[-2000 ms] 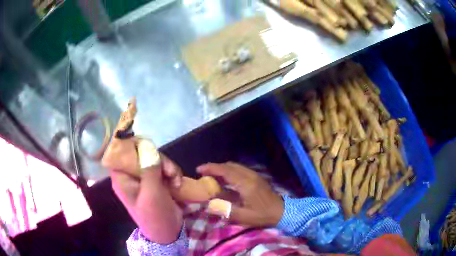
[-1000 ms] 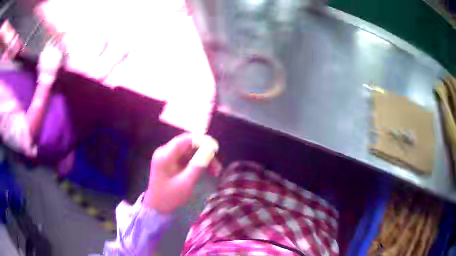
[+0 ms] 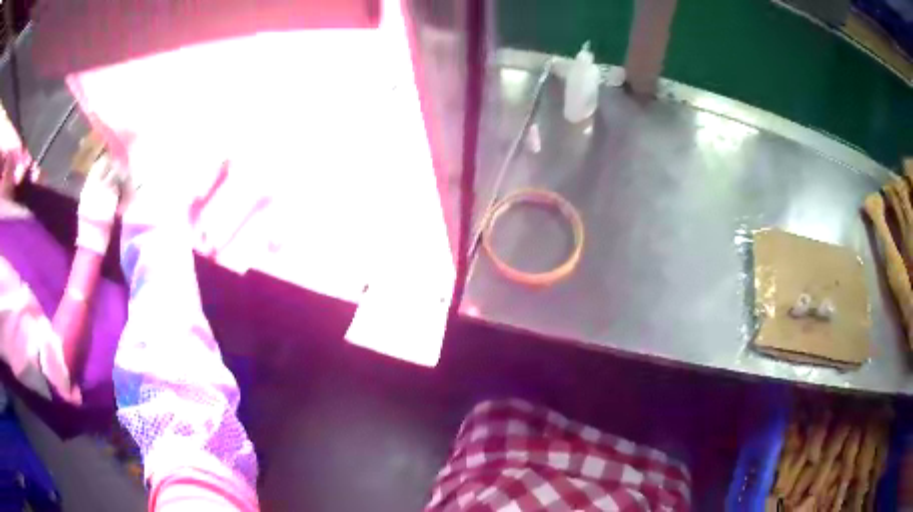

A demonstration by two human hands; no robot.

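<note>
My left sleeve reaches forward to the glaring white-pink lit station at left. My left hand is washed out at the sleeve's far end, so its fingers and anything in them cannot be made out. A few faint pink shapes lie in the glare to the right of it, too bleached to name. My right hand is out of the picture.
Tape roll and squeeze bottle on the metal bench; cardboard pad with two small white cups; leg parts at the right edge; blue tote of leg parts below. Another person's arm at far left.
The view has swung left since the first frame. My left hand has moved from above the lap forward into the glare. My right hand and the leg part seen first are out of view.
</note>
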